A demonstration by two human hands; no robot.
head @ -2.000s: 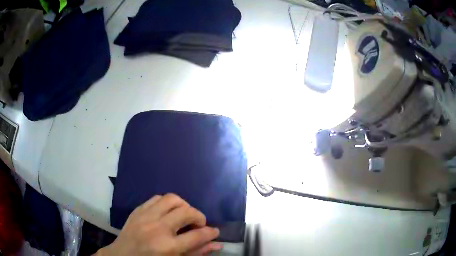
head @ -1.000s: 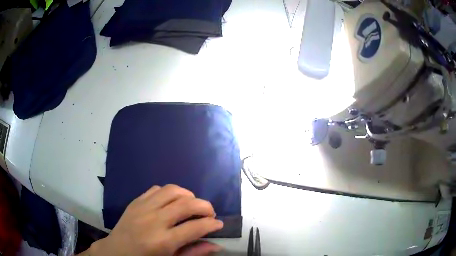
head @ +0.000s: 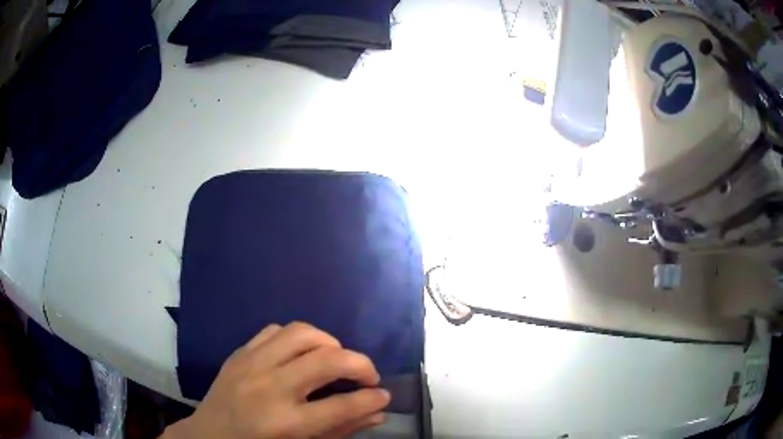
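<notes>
A navy fabric piece (head: 292,249) lies flat on the white table, its rounded corners at the far end. A dark grey band (head: 399,393) runs along its near edge at the right. My left hand (head: 296,386) is bare and holds the piece down at its near edge, fingers bent over the band. Dark scissor blades (head: 425,399) point up along the piece's lower right edge; their handles are below the picture. My right hand is out of the picture. A small navy tab (head: 173,315) sticks out on the left side.
The cream sewing machine (head: 687,111) stands at the right under strong glare. The machine bed edge (head: 601,325) runs right of the piece. Stacked navy and grey pieces (head: 288,26) lie at the top; another navy pile (head: 81,94) lies far left.
The scissor blades have moved from beside the piece, where they stood slightly apart, up against its lower right edge. My left hand stays on the piece. The view has shifted a little.
</notes>
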